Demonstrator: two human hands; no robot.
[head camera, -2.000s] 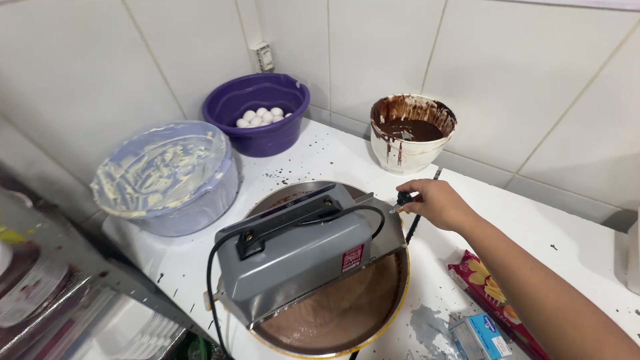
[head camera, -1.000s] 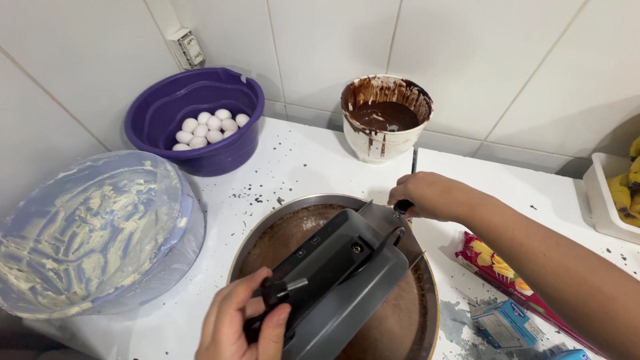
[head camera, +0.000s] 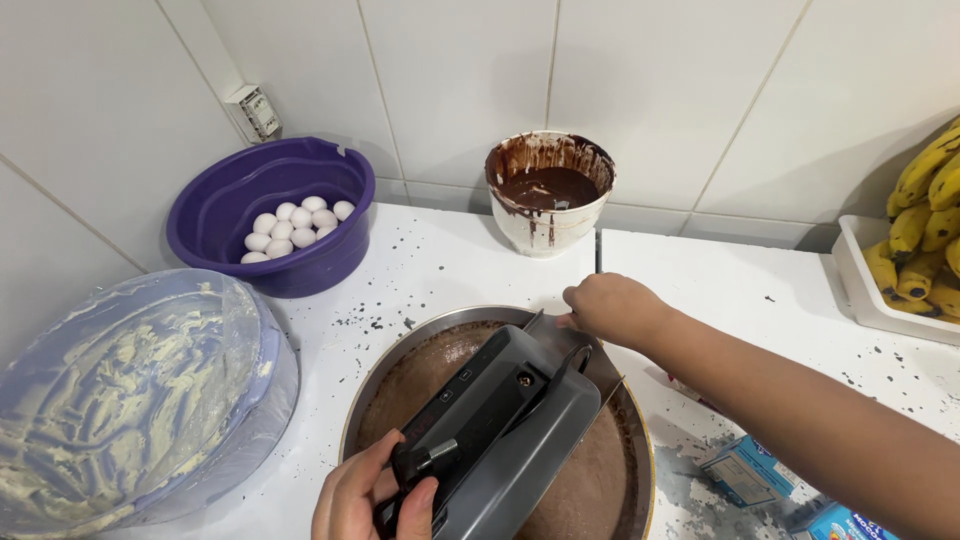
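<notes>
A grey and black motor unit [head camera: 517,435] on a metal bracket lies slantwise across a large round metal pan [head camera: 646,450] of brown, chocolate-like mixture. At its near end, my left hand [head camera: 375,487] grips a black knob with a threaded screw. My right hand [head camera: 619,309] is closed at the bracket's far end, over the pan's rim; what its fingers hold is mostly hidden. Behind the pan stands a white bucket [head camera: 544,229] smeared with chocolate, with dark chocolate inside.
At the left are a purple basin [head camera: 315,270] of white eggs [head camera: 301,217] and a bluish plastic tub [head camera: 262,420] smeared with cream. Bananas [head camera: 922,232] fill a white crate [head camera: 862,300] at the right. Blue cartons [head camera: 752,471] lie below my right forearm. A wall socket [head camera: 255,112] is at the back left.
My left hand, out of view two seconds ago, has come to the knob at the motor unit's near end. My right hand stays at the bracket's far end. The view has shifted.
</notes>
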